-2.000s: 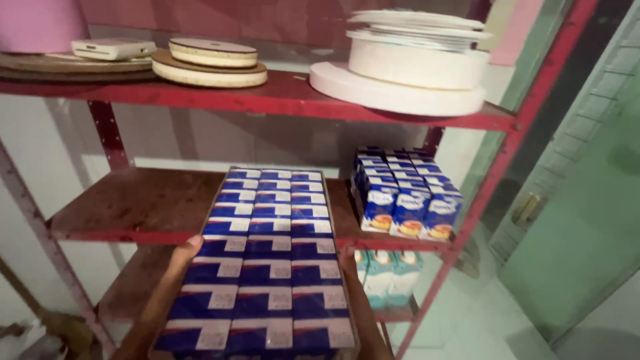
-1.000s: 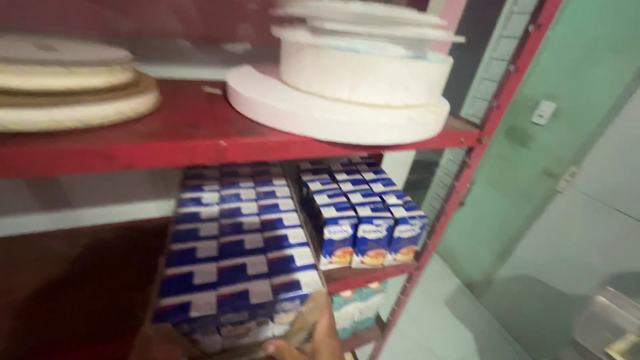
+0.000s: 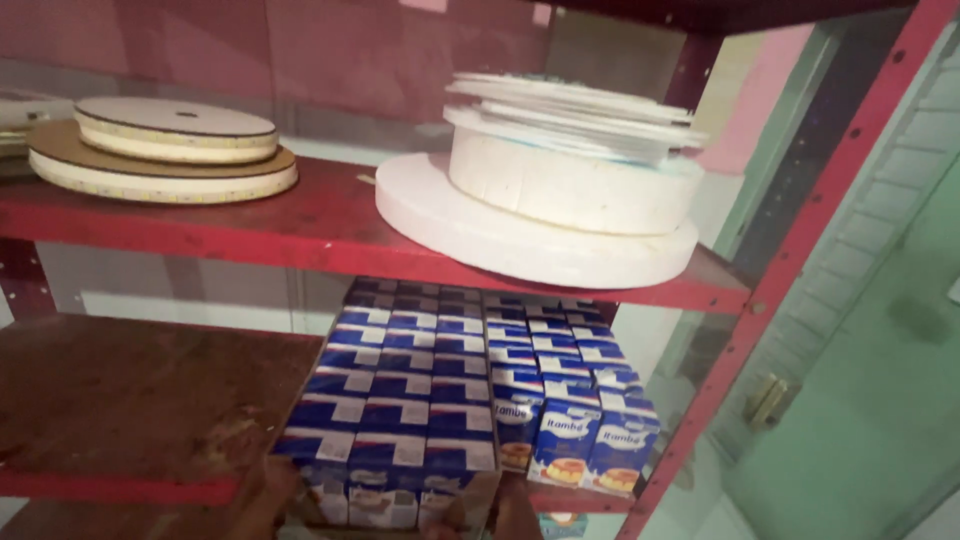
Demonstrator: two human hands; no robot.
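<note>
A shrink-wrapped tray of blue and white Itambé cartons (image 3: 397, 405) stands on the middle shelf, its front end close to the shelf's edge. My left hand (image 3: 266, 499) is at the tray's front left corner, and my right hand (image 3: 510, 514) is at its front right corner; both are blurred and partly cut off by the frame's bottom. Right beside the tray stands a block of similar Itambé cartons (image 3: 566, 427) with a pudding picture on their fronts. The tray's far end is under the upper shelf.
The red metal upper shelf (image 3: 315, 244) holds flat reels of LED strip (image 3: 176, 131) and round white foam discs (image 3: 540, 225). A perforated red upright (image 3: 795, 240) rises at the right. Bare brown shelf surface (image 3: 142, 390) lies left of the tray. Teal cartons (image 3: 562, 525) show below.
Two seconds ago the tray was held in front of the shelf, left of the other cartons with a gap between. It now lies on the shelf, close beside them.
</note>
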